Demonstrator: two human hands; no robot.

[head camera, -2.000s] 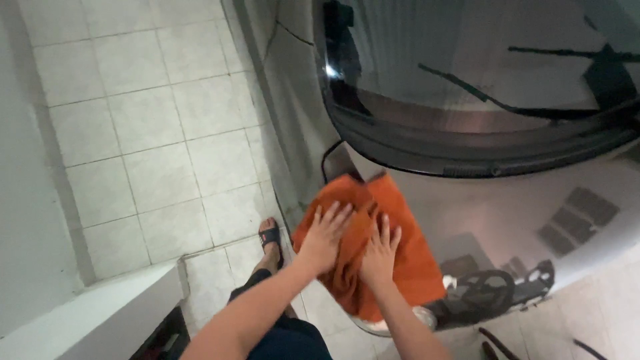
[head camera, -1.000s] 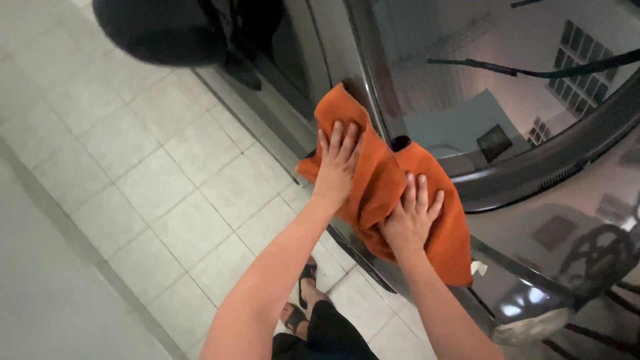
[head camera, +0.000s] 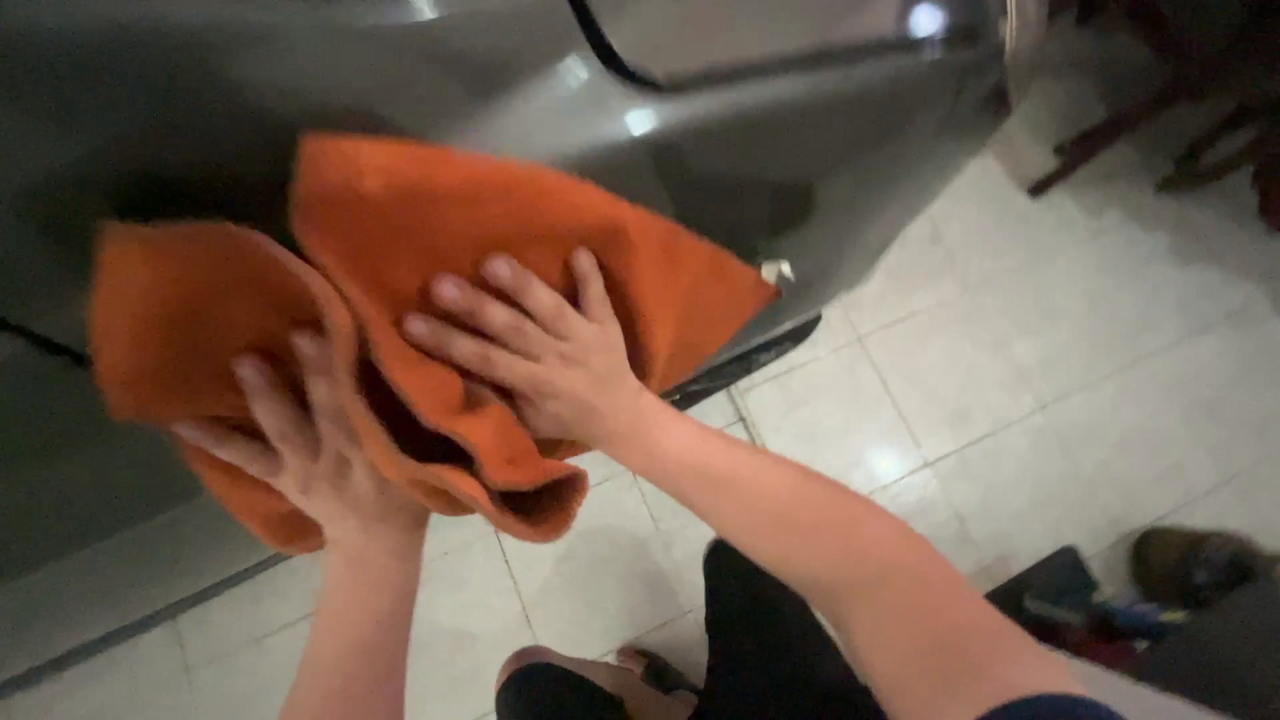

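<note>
An orange cloth [head camera: 460, 200], bunched into folds along its middle, lies against the grey painted side of a car [head camera: 480, 60]. Flat on the left part of the cloth rests my left hand [head camera: 310, 440], fingers spread and slightly blurred. My right hand [head camera: 545, 350] presses on the right part, its fingers apart and pointing up and left. Neither palm can be seen, and the car surface beneath the cloth is hidden. A small pale chip or tab [head camera: 777, 271] shows at the cloth's right corner.
Pale floor tiles [head camera: 1010, 370] run below and right of the car. Dark wooden furniture legs [head camera: 1110, 140] stand at the upper right. At the lower right are a dark box [head camera: 1050, 590] with mixed items and a brown rounded object [head camera: 1190, 565]. My legs are below the car's edge.
The view has swung strongly from the windshield and bonnet area to the car's lower side. Both hands and the cloth have moved onto this side panel.
</note>
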